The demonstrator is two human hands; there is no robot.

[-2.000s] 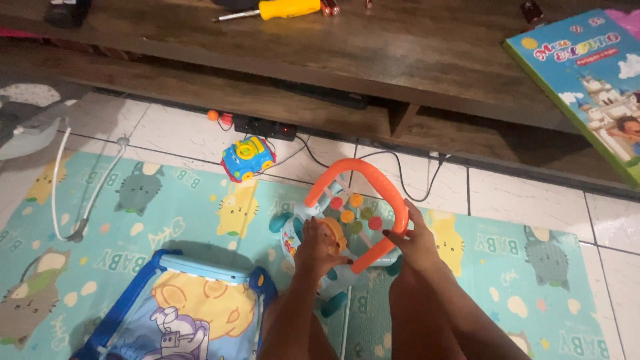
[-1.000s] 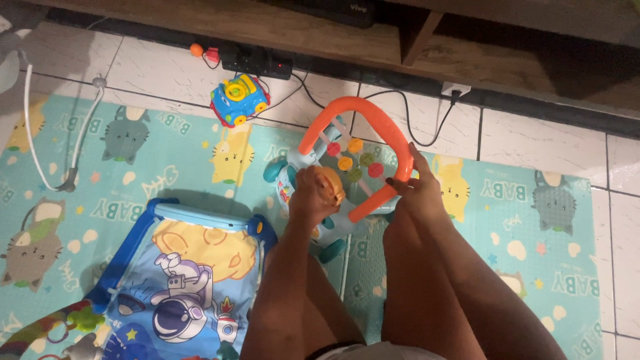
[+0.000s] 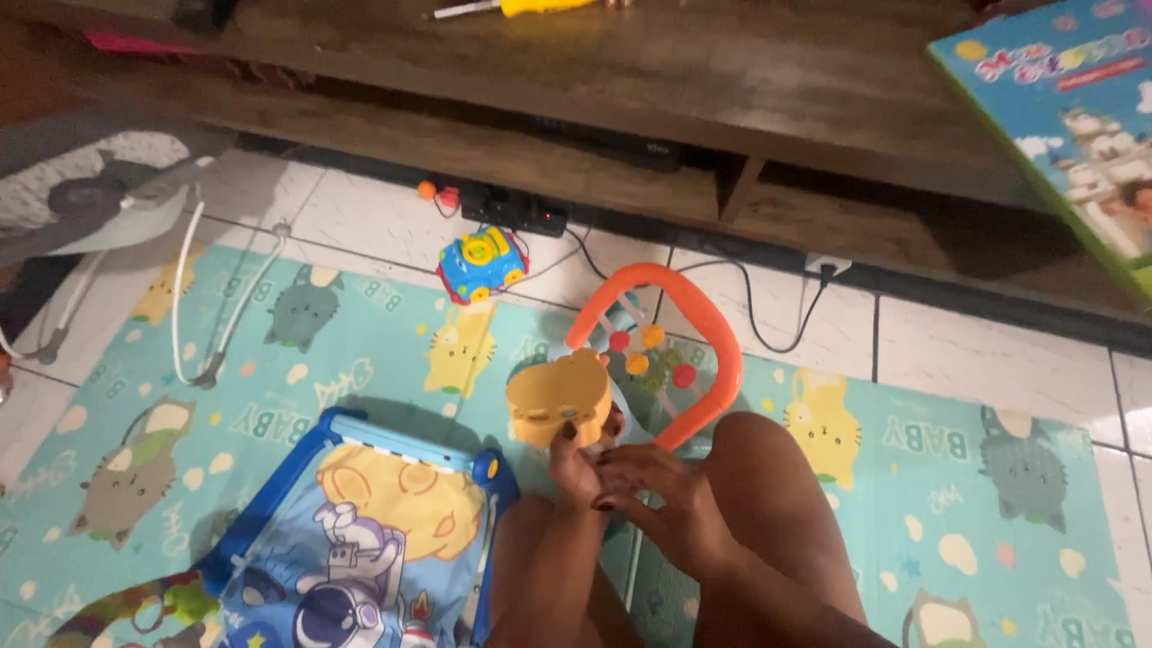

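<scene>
My left hand (image 3: 580,463) holds up a yellow-orange plastic toy piece (image 3: 558,400), its thumb on the face with small slots. Close against the left hand's palm, my right hand (image 3: 652,495) has its fingers bent; whether it pinches something small I cannot tell. Behind both hands stands a baby walker toy with an orange curved handle (image 3: 720,351) and red, yellow and green beads on its bars. The yellow-orange piece and my hands hide part of its body.
A blue toy car (image 3: 486,265) sits near a black power strip (image 3: 513,214) and cables. At left lie an astronaut-print play panel (image 3: 387,540) and a bouncer's white frame (image 3: 184,306). A wooden TV stand (image 3: 540,99) crosses the top, carrying a book (image 3: 1062,117) and a yellow-handled screwdriver (image 3: 540,7).
The yellow-orange piece now shows in full, raised in my left hand. My right hand has left the orange handle and come beside the left.
</scene>
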